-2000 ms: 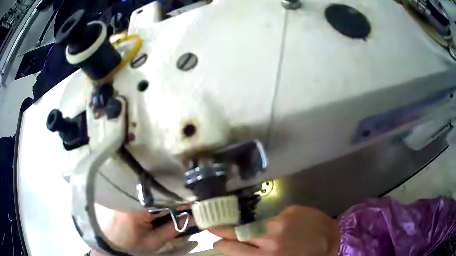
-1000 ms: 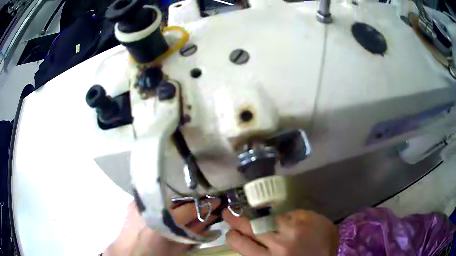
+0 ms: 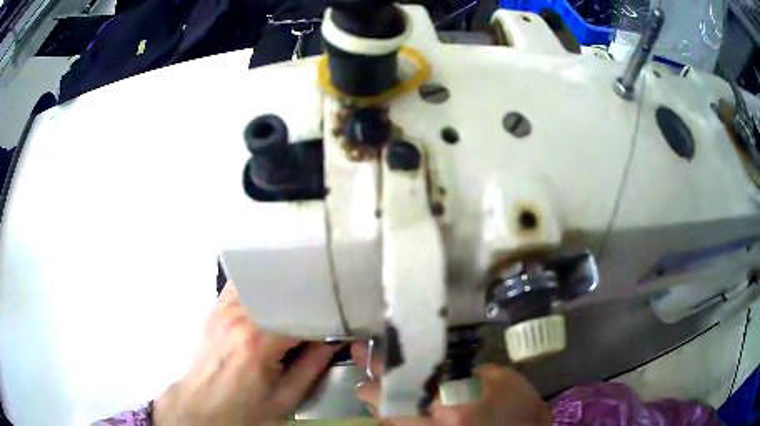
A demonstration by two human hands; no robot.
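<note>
The off-white sewing machine head (image 3: 583, 150) fills the middle and right of the view. My left hand (image 3: 250, 366) is at the lower left of the head, its fingers on a small dark fabric piece (image 3: 293, 353) that is mostly hidden under the head. My right hand (image 3: 492, 399) is below the tension dial (image 3: 535, 337), partly behind the curved guard bar (image 3: 414, 283). Its fingertips are close to the left hand's, near the needle area. The needle and presser foot cannot be made out, and what the right fingers touch is hidden.
The white table (image 3: 108, 250) spreads to the left. Dark fabric pieces (image 3: 167, 42) lie beyond its far edge. A blue plastic bin (image 3: 575, 21) stands behind the machine. Both cuffs are purple, the right one (image 3: 633, 408) at the lower right.
The view has shifted, so the machine head sits further right and more of the table shows at left. More of the left hand is visible, with its fingers on the dark piece.
</note>
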